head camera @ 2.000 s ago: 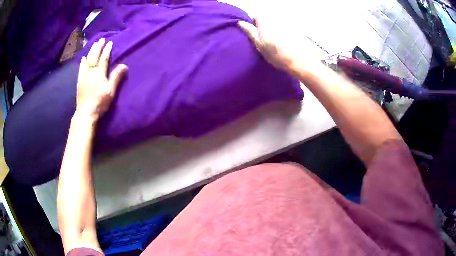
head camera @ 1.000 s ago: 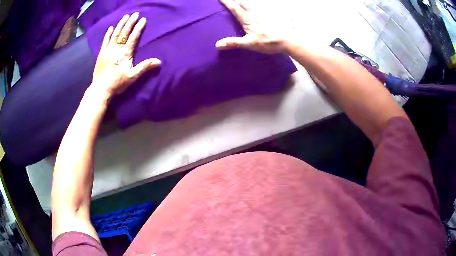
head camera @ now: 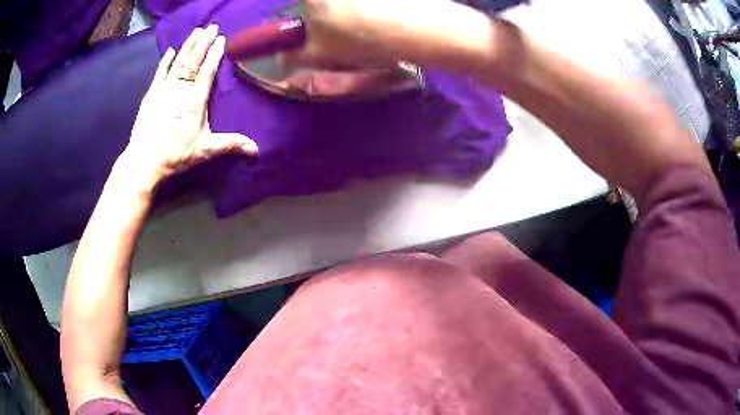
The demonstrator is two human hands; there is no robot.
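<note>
The bright purple garment (head camera: 324, 142) lies over the dark padded board (head camera: 73, 138), its lower edge hanging onto the white table. My left hand (head camera: 182, 109) lies flat on the garment's left part, fingers extended and thumb apart, gripping nothing. My right hand (head camera: 324, 36) is shut around the maroon handle of the steam iron (head camera: 264, 38), at the top centre. The iron's shiny metal body is over the garment, just right of my left fingertips. My right hand is blurred and partly cut off by the top edge.
The white table (head camera: 284, 243) has its front edge close to my body. A pale grid-lined pad (head camera: 649, 65) lies at the upper right. A blue crate (head camera: 174, 336) is below the table at the lower left. More purple cloth (head camera: 53, 32) is at the upper left.
My right hand has left the garment's right side and taken hold of the iron, which has moved from the right onto the garment. My left hand stays flat on the cloth.
</note>
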